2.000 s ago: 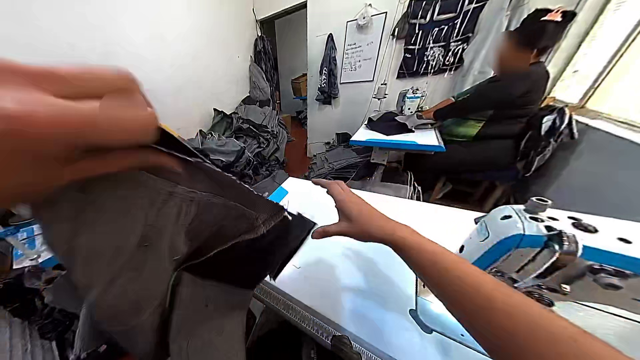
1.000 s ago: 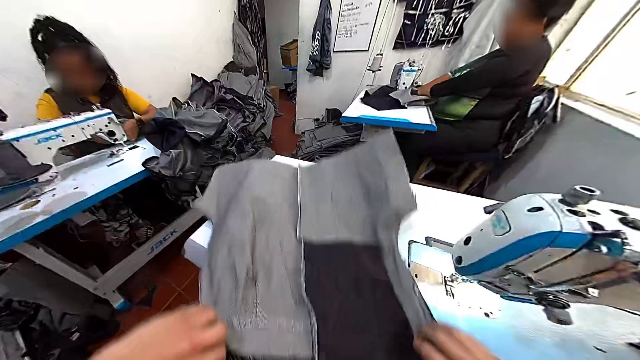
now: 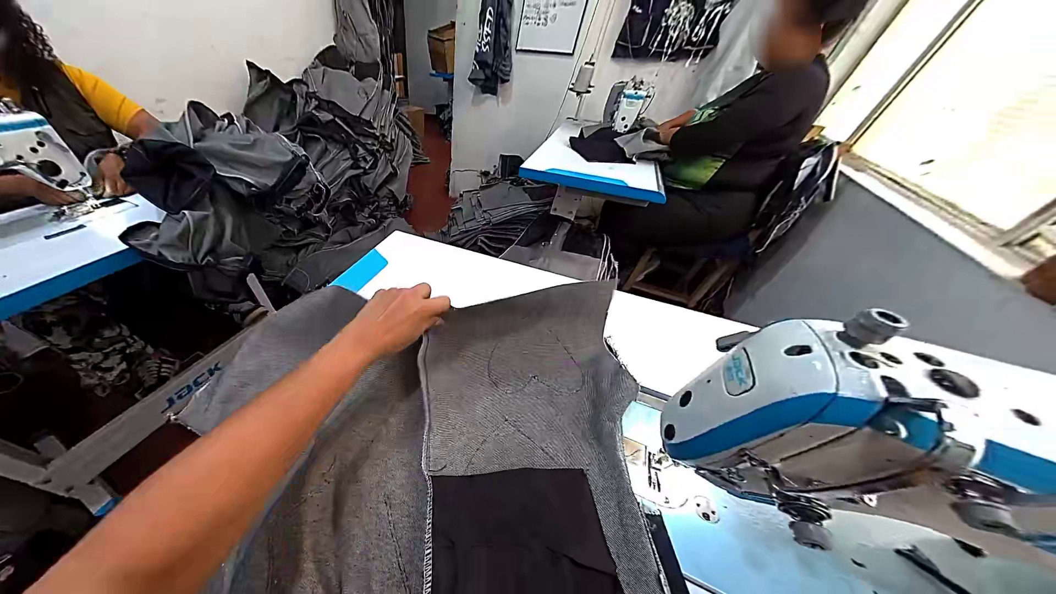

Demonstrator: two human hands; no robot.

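A grey denim garment piece with a sewn seam down its middle and a black fabric panel lies spread over the front of the white sewing table. My left hand grips its upper edge at the top of the seam, fingers curled over the cloth. The garment's right edge reaches beside the needle area of a white and blue Jack sewing machine. My right hand is out of view.
Left, a person in yellow sleeves works at another sewing machine beside a large heap of grey garments. A person in black sits at a sewing table ahead. Stacked denim pieces lie on the floor between.
The garment, held up and folded two seconds ago, now lies spread lower on the table. My left hand has moved up to its top edge; my right hand has left the view.
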